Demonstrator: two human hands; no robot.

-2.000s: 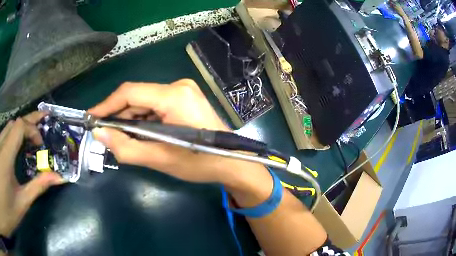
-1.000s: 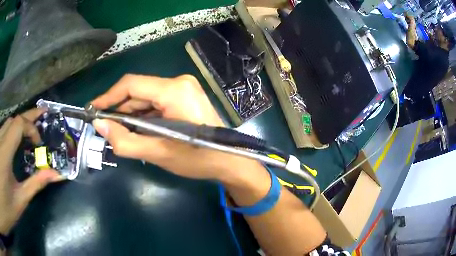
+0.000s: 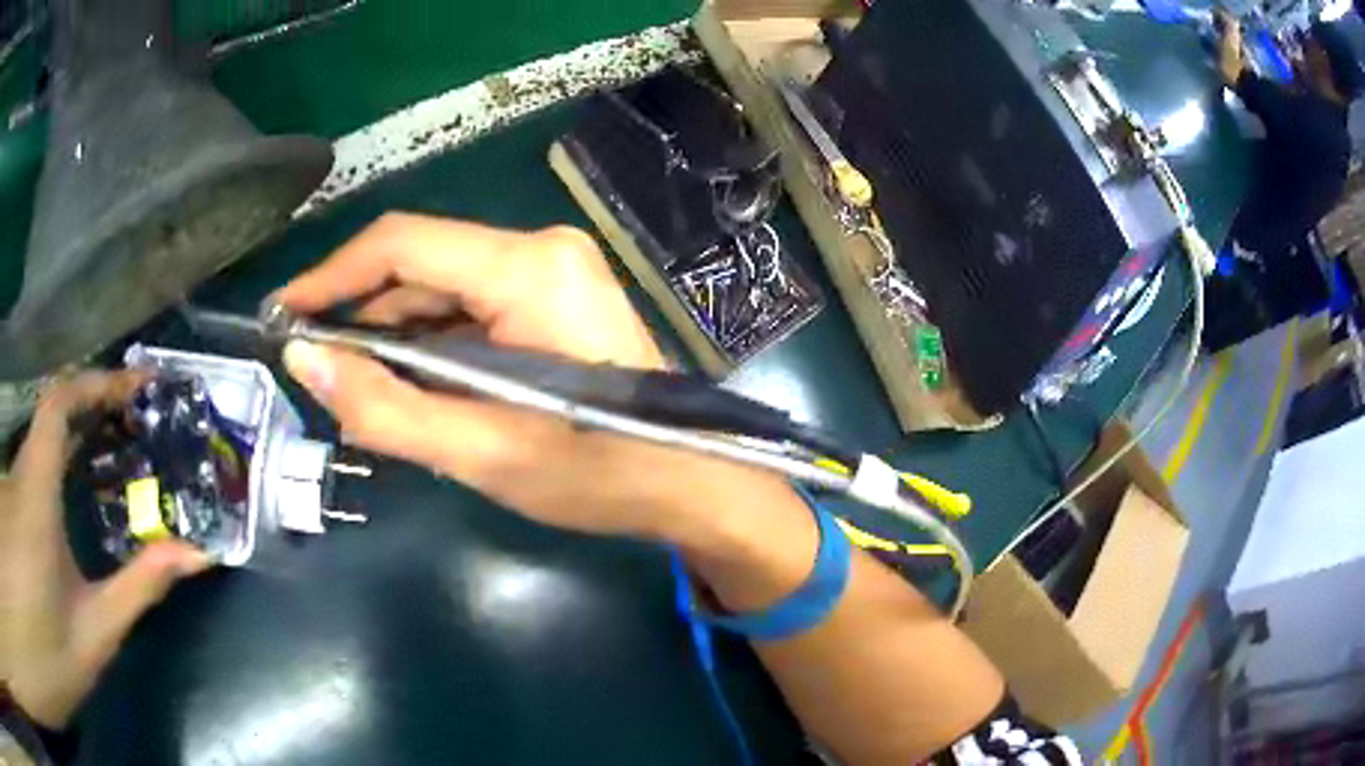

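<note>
My left hand, at the left edge, holds the white plug housing with its two pins pointing right. A dark circuit board with a yellow block sits at the housing's open side, between my fingers and thumb. My right hand holds the soldering iron like a pen, its cable running along the forearm. The iron's tip points left, above the housing's upper edge, and appears apart from it. A blue strap is on my right wrist. Solder wire cannot be made out.
A fume hood stands at upper left. A parts tray, a long cardboard tray and the black soldering station stand beyond my right hand. Yellow-handled pliers lie behind my wrist. A cardboard box is at right. A person is at upper right.
The housing has moved slightly down and right in the view, with its pins more visible. The iron's tip has come out of the housing and now shows above it.
</note>
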